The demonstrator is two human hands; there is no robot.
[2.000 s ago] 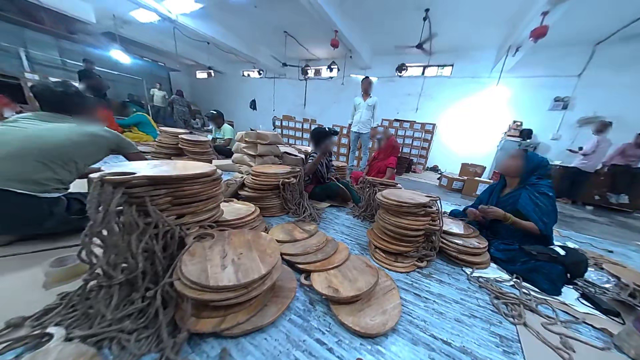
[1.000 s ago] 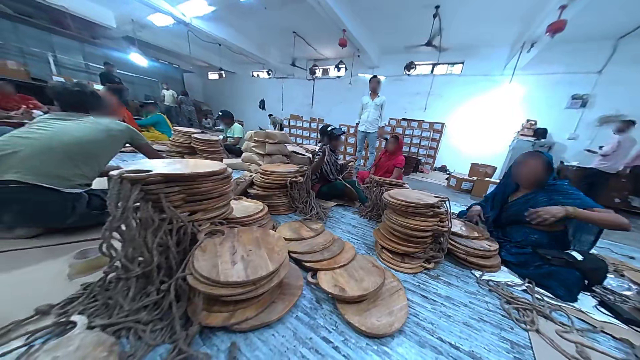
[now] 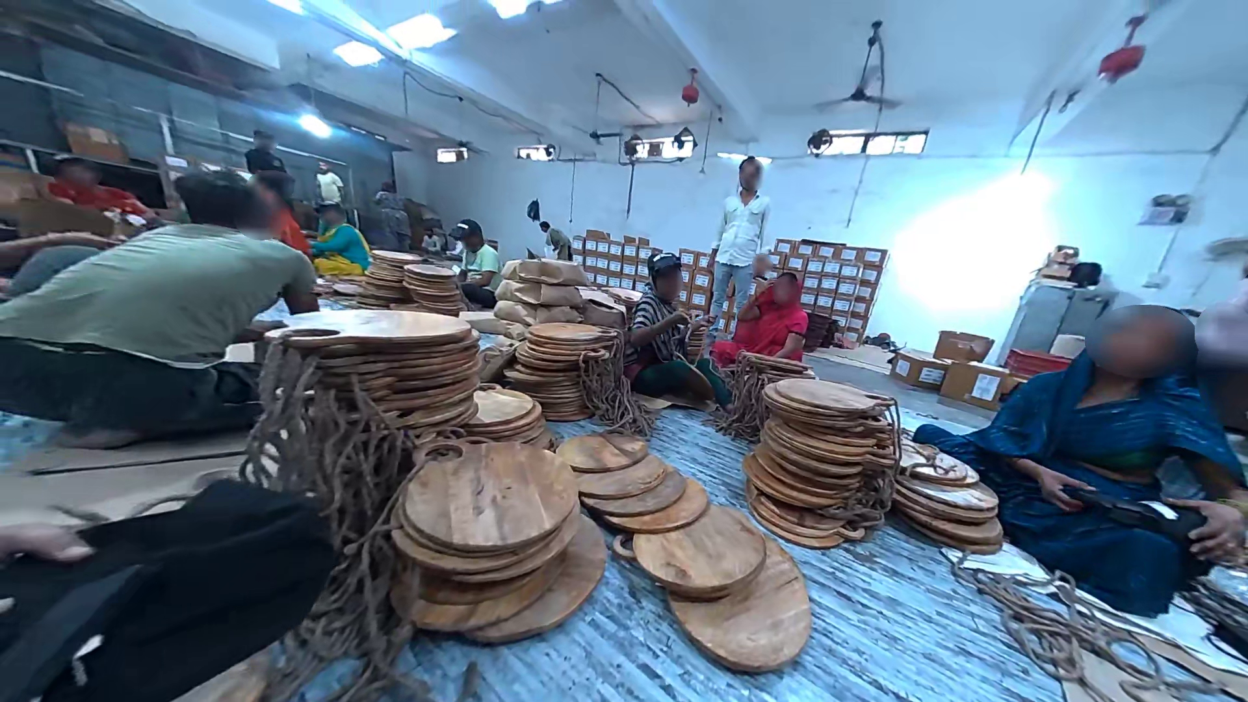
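Note:
At the lower left edge my left hand (image 3: 47,542) grips a black cloth item (image 3: 185,585); only part of the hand shows. My right hand is out of view. Beside the cloth, brown ropes (image 3: 366,497) hang from a tall stack of round wooden boards (image 3: 390,361). Nearer the middle lies a leaning pile of round wooden boards with ring handles (image 3: 492,497). More boards (image 3: 700,551) overlap in a fanned row on the floor. To their right rises another stack of boards (image 3: 824,444) with rope at its side.
A person in blue (image 3: 1102,458) sits at the right, holding a black object, near loose rope (image 3: 1063,624). A person in a light green shirt (image 3: 166,292) leans at the left. Others sit or stand further back near cardboard boxes (image 3: 829,283). Blue-white sheeting (image 3: 877,624) covers the floor.
The black cloth and my left hand have come into view at the lower left. The person in blue has lowered their hands and now holds a black object.

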